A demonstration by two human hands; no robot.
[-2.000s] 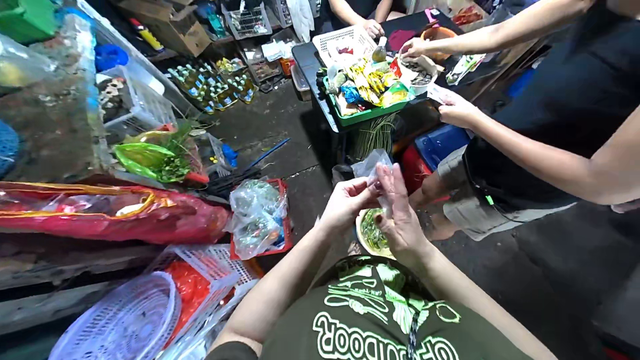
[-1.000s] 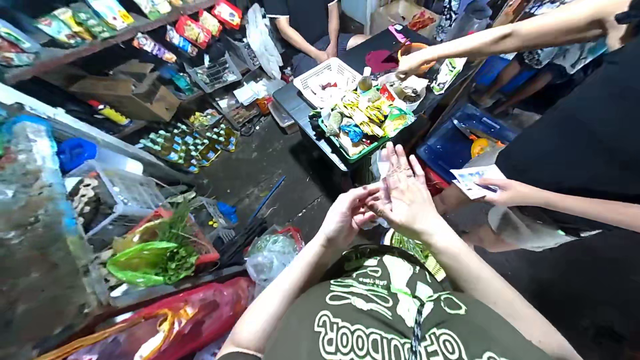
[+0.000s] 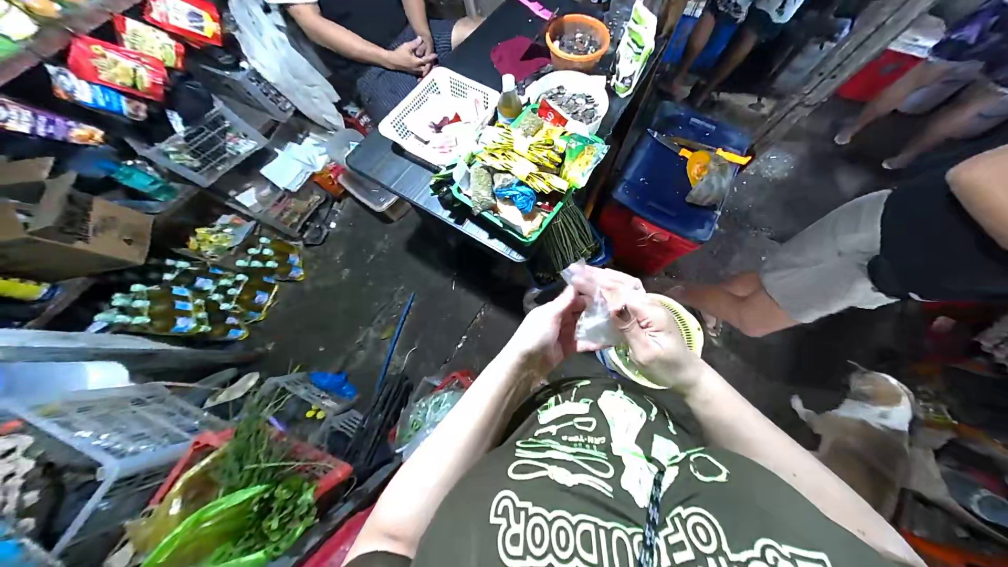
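Note:
A small clear plastic bag (image 3: 598, 321) is held between my two hands in front of my chest. My left hand (image 3: 547, 327) pinches its left side, and my right hand (image 3: 657, 335) has its fingers closed on the right side. Whether the bag holds anything cannot be told. Just beneath my right hand is a round yellow-rimmed basket (image 3: 691, 321), mostly hidden. Beyond my hands, a green tray (image 3: 543, 228) on the dark table (image 3: 409, 177) bears yellow packets, a blue bundle and other small goods. A bundle of thin green stalks (image 3: 568, 240) stands below the tray.
A white basket (image 3: 398, 118), a bowl of coins (image 3: 575, 102) and an orange bowl (image 3: 579, 43) stand on the table. A knife lies on the blue cooler lid (image 3: 669, 185). Bottles (image 3: 197, 295) and leafy greens (image 3: 276, 504) are at left. A dog (image 3: 862, 441) and people are nearby.
My right hand was open with its palm up one second ago; now its fingers are closed on the bag. The person at right has moved away from the table. The view has shifted.

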